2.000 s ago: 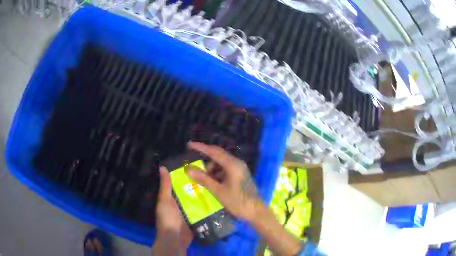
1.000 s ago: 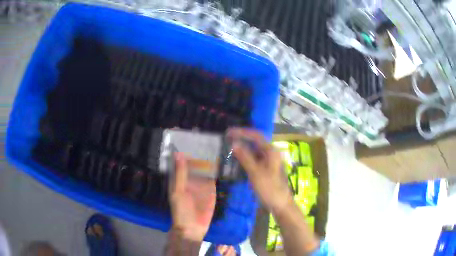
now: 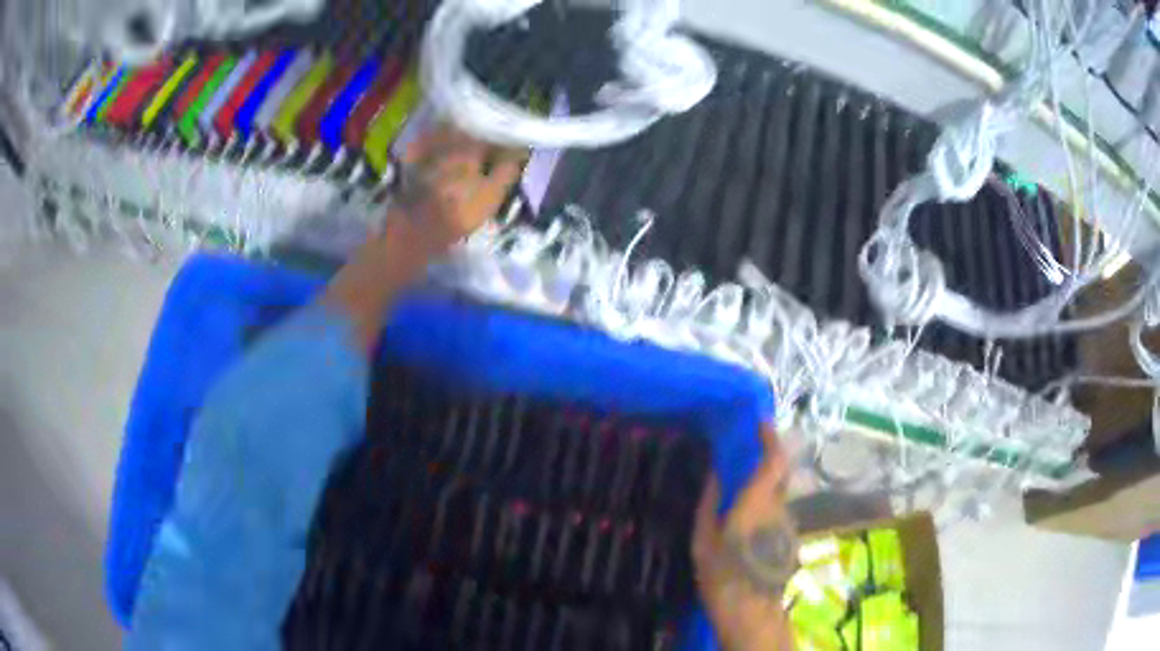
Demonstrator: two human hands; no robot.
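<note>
My left hand point(image 3: 448, 185), at the end of a blue sleeve, reaches over the far rim to the rack. It is blurred at the right end of a row of phones with brightly coloured screens point(image 3: 261, 99); whether it grips one is hidden. My right hand point(image 3: 748, 547) is at the right rim of the blue tote point(image 3: 573, 359), with the rim between thumb and fingers. The tote holds rows of dark phones on edge point(image 3: 509, 509). The sleeve hides its left part.
Dark phones point(image 3: 763, 191) stand in the rack behind the tote. White cables point(image 3: 636, 286) bunch along the rack's edge and hang in loops point(image 3: 890, 274). An open carton of lime-green batteries point(image 3: 859, 591) is right of the tote. Brown cardboard point(image 3: 1100, 496) lies at the far right.
My left hand has left the open-backed phone and moved up to the rack. My right hand has moved onto the tote's rim. The view has shifted towards the rack, showing the coloured screens.
</note>
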